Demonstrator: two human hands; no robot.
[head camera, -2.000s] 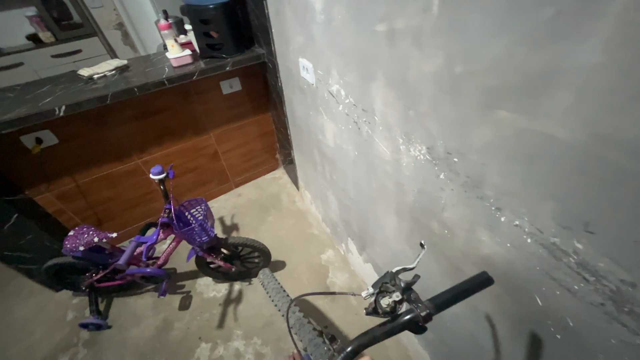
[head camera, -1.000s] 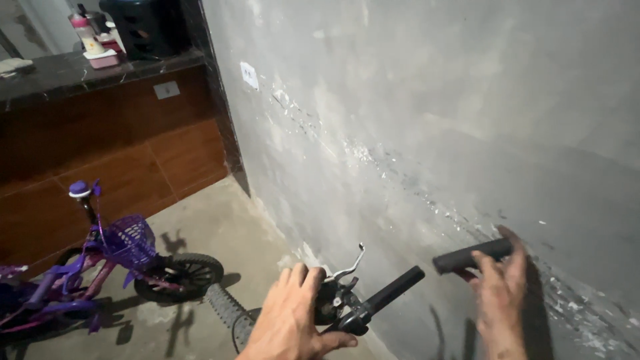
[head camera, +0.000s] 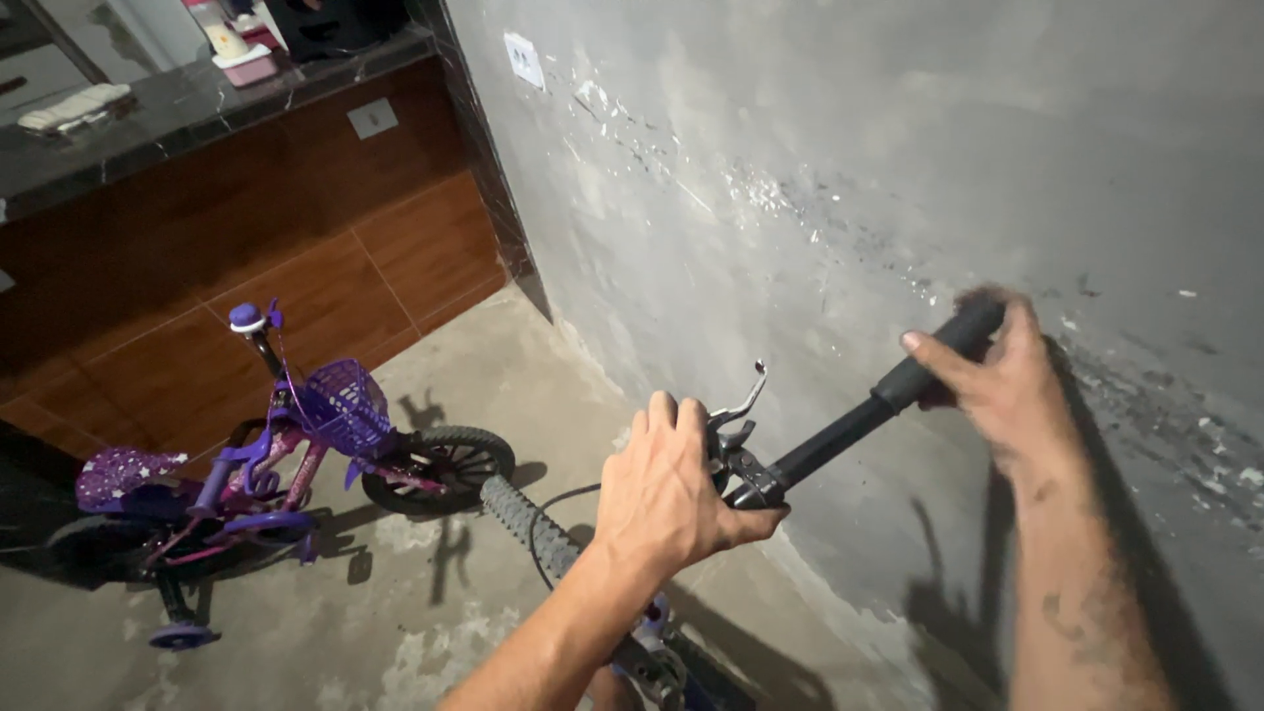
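Observation:
My right hand (head camera: 987, 365) holds a black handlebar grip (head camera: 933, 360), whose lower end sits over the outer end of the black handlebar (head camera: 829, 441). My left hand (head camera: 667, 484) is closed around the bar and the brake and shifter assembly (head camera: 736, 464), with its thumb along the bar. The silver brake lever (head camera: 746, 400) sticks up beyond my left fingers. Below and to the left of that hand, a dark cable curves past the knobby front tire (head camera: 528, 523). My left palm and the parts under it are hidden.
A gray plastered wall (head camera: 849, 148) with scuffed patches rises close behind the handlebar. On the concrete floor (head camera: 425, 612) to the left stands a small purple child's bicycle (head camera: 237, 484) with a basket and a training wheel. Behind it, a dark stone counter (head camera: 178, 128) holds a bottle, a pink container and a cloth.
My hands have come into view since the oldest frame. A second ago the grip was apart from the bar in my right hand; now it is partly over the bar's end.

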